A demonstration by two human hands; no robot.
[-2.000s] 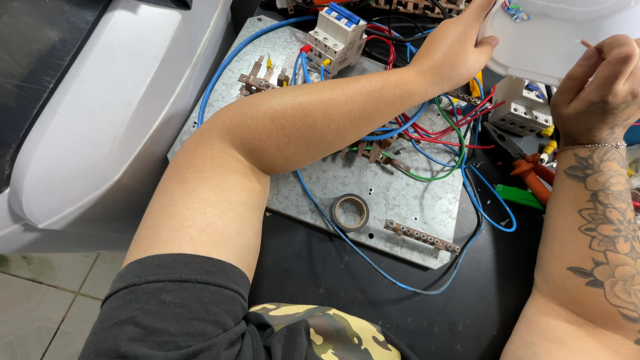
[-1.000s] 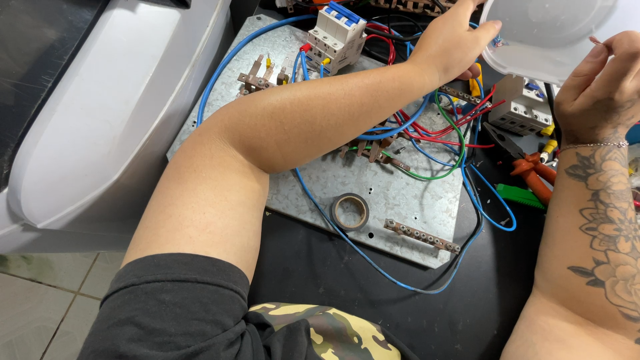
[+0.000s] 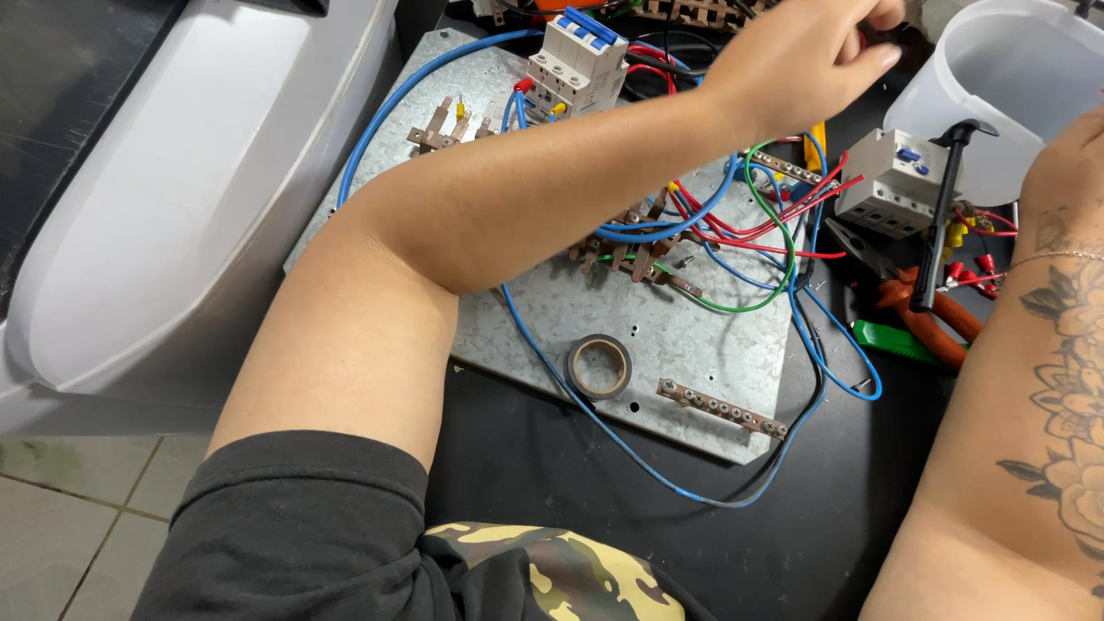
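Note:
My left hand [image 3: 802, 69] hovers past the upper edge of the metal plate, fingers curled; a small reddish spot shows by them, and whether they hold it is unclear. Beside the translucent plastic tub [image 3: 957, 78], my right hand [image 3: 1065, 164] is cut by the right edge, its fingers hidden. On the galvanized plate [image 3: 552, 332] are a circuit breaker [image 3: 573, 69], a roll of tape [image 3: 598, 366], a screw terminal bar [image 3: 720, 408] and copper busbars with blue, red and green wires. A second circuit breaker [image 3: 893, 185] sits below the tub, a black hook-headed tool [image 3: 938, 224] across its right side.
Orange-handled pliers [image 3: 914, 297] and a green-handled tool [image 3: 897, 341] lie at the right, near red and yellow wire terminals. A blue wire loop [image 3: 862, 379] overhangs the plate's right side. A large white plastic housing [image 3: 172, 172] borders the left.
My left hand has let go of the tub. The tub has moved right and shows more of its inside. My right hand has moved right, partly out of view. The black tool now shows whole beside the breaker.

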